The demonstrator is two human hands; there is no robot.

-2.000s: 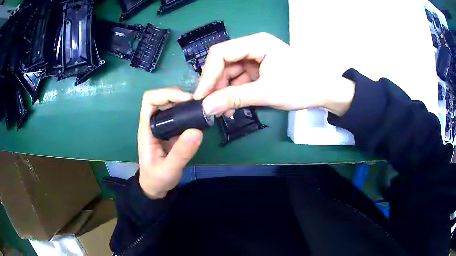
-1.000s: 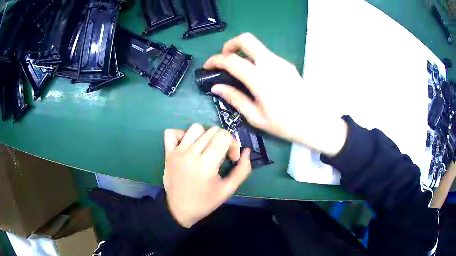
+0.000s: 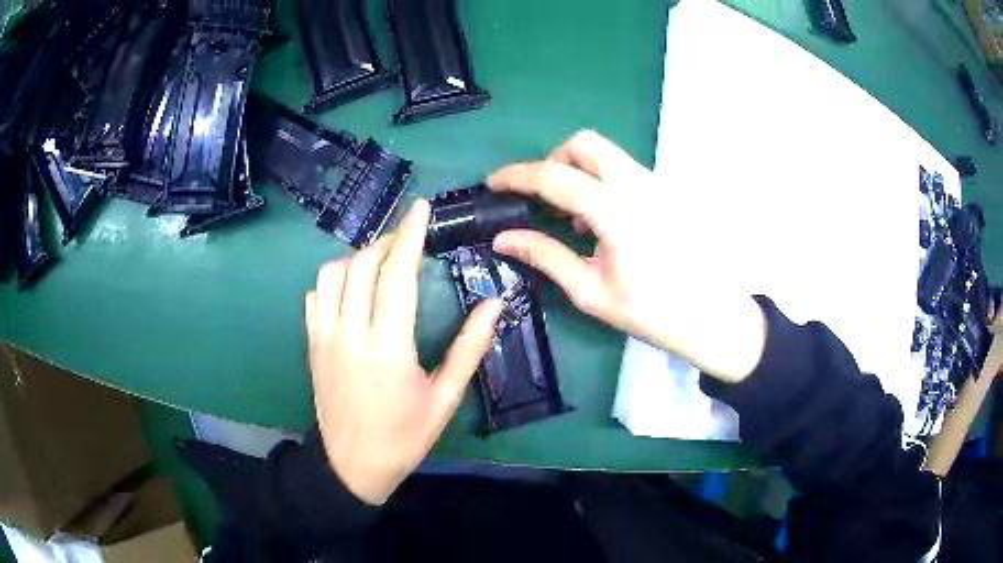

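Note:
A plain black cylindrical sleeve (image 3: 475, 219) lies crosswise over the far end of a black plastic housing (image 3: 517, 368) on the green bench. My right hand (image 3: 588, 236) holds the sleeve's right part between thumb and fingers. My left hand (image 3: 379, 352) is spread, its fingertips at the sleeve's left end and its thumb at the middle of the housing, by some small wires or parts. Whether the left fingers press on the sleeve cannot be told. The housing's comb-like end is mostly hidden under the sleeve.
Another housing (image 3: 330, 170) lies just left of the sleeve. A pile of housings (image 3: 204, 121) is at the left, two more (image 3: 431, 61) at the back. A white foam board (image 3: 781, 209) at right has small dark parts (image 3: 951, 286) along its far edge. A cardboard box (image 3: 66, 440) is at lower left.
The sleeve has gone from between both hands down onto the housing. My left hand has opened and moved left, uncovering the housing's near part. The bench view has shifted.

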